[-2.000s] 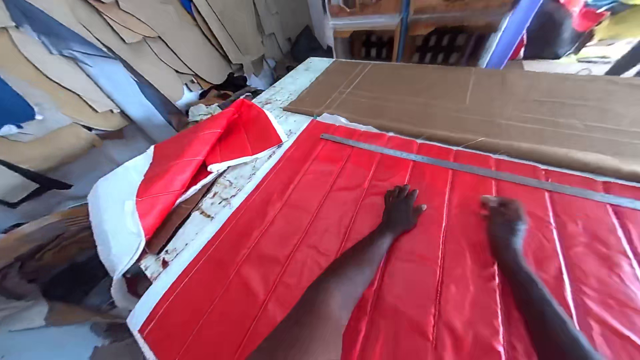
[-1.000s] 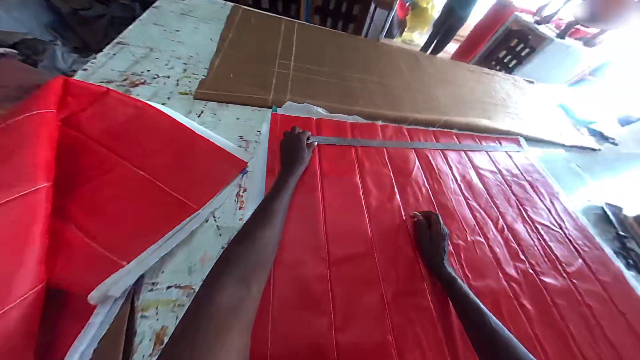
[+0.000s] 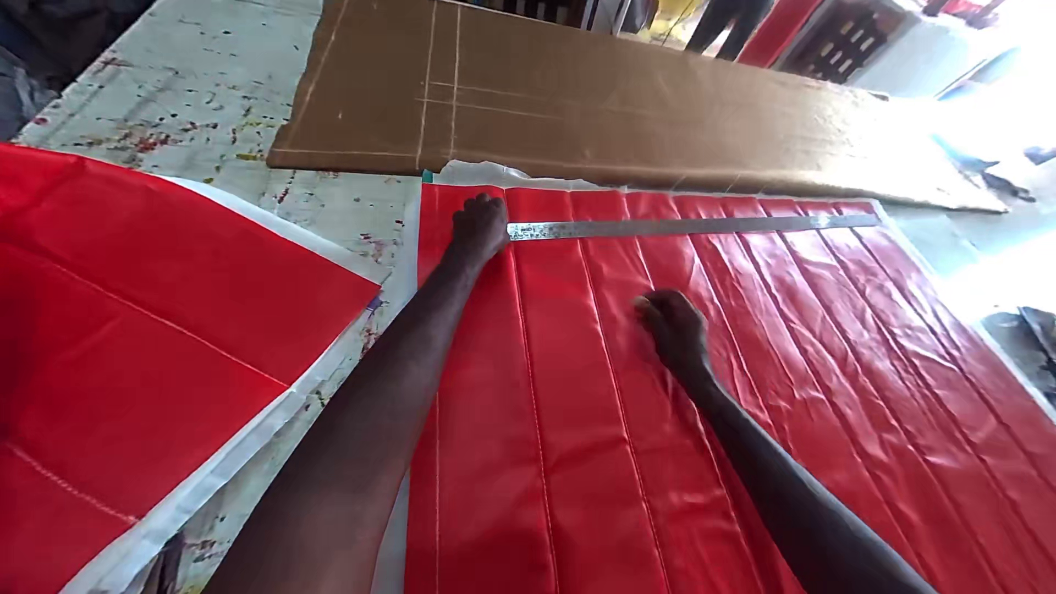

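A red stitched sheet (image 3: 569, 363) with pale backing lies spread on the table, with parallel seams running down it. Across its far part rests a long metal ruler (image 3: 693, 226). My left hand (image 3: 481, 229) is at the ruler's left end, fingers on the red sheet; whether it grips the ruler cannot be told. My right hand (image 3: 675, 326) is over the middle of the sheet, nearer than the ruler, with fingers curled. Whether something small is between its fingertips is unclear.
A second red piece (image 3: 165, 330) with white backing lies folded at the left. Brown sheet material (image 3: 577, 107) with pale marked lines lies along the far side. The paint-spotted table (image 3: 206, 91) shows at the upper left. A person's legs (image 3: 730, 29) are visible beyond.
My left hand has moved from the middle of the red sheet to the ruler's left end. The view has turned noticeably.
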